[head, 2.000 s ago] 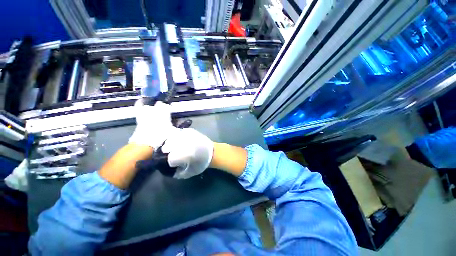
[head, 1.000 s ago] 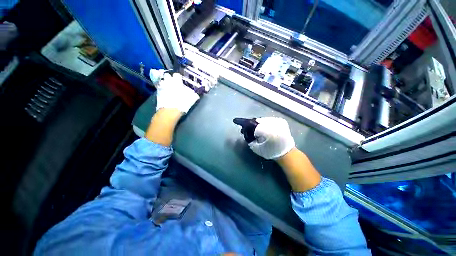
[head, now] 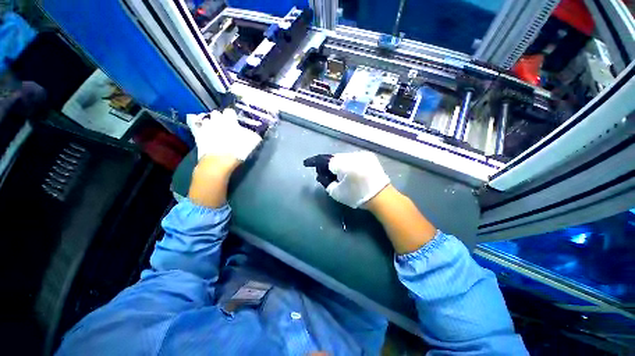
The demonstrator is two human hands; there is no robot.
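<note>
My left hand (head: 224, 136), in a white glove, is at the far left end of the green-grey mat (head: 292, 215). It lies over the left edge of the silver-white pieces (head: 256, 117); its fingertips are partly hidden, so I cannot tell whether it grips one. My right hand (head: 358, 179), in a white glove, is closed around a black palm-sized part (head: 320, 168) above the middle of the mat. The part's narrow end points left, out of the fist.
Behind the mat are the machine's pale front rail (head: 362, 132), metal fixture nests (head: 376, 90), a black clamp block (head: 278, 45) at the left, and shiny bars. An aluminium post (head: 184, 52) stands left. A black tray (head: 66, 170) with small silver pieces lies far left.
Since two seconds ago my hands have parted, the left moving to the silver-white pieces. The view has turned left. The clamp block has gone from mid-machine to the right, then to the left end.
</note>
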